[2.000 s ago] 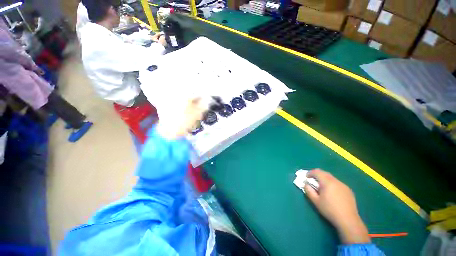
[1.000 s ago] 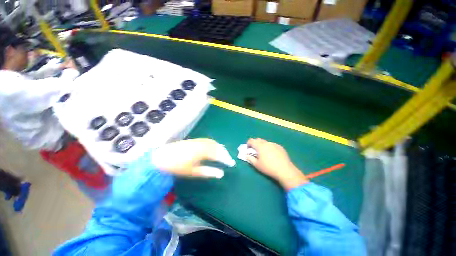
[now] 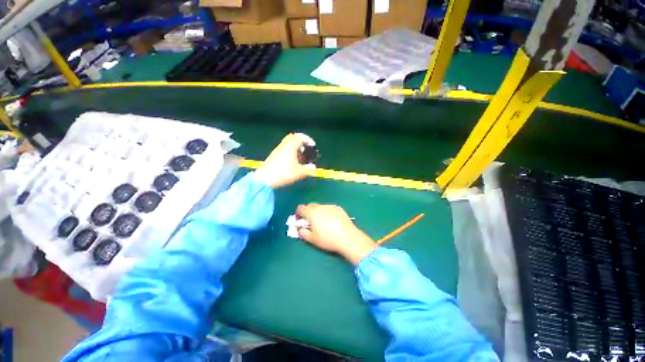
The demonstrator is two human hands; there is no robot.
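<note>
My left hand [image 3: 288, 161], with white coverings on its fingertips, holds a small black round part [image 3: 308, 154] above the near edge of the belt. My right hand [image 3: 327, 228] rests low over the green mat [image 3: 276, 286] and holds a small crumpled white wiping cloth [image 3: 294, 226]. To the left, a white dimpled liner sheet [image 3: 113, 152] bears several black round parts in rows; one of them is near its right corner [image 3: 196, 146]. An orange stick [image 3: 402, 228] lies on the mat right of my right hand.
A dark green belt [image 3: 382, 131] with yellow edging runs beyond the mat. A yellow post [image 3: 491, 127] stands at its near edge. Glossy black trays [image 3: 587, 261] lie right on clear film [image 3: 481, 247]. A black tray [image 3: 225, 62] and spare liner sheet [image 3: 382, 60] lie beyond the belt.
The view has swung right. My left hand, empty over the mat one second ago, now holds a black part by the belt. My right hand still holds the cloth.
</note>
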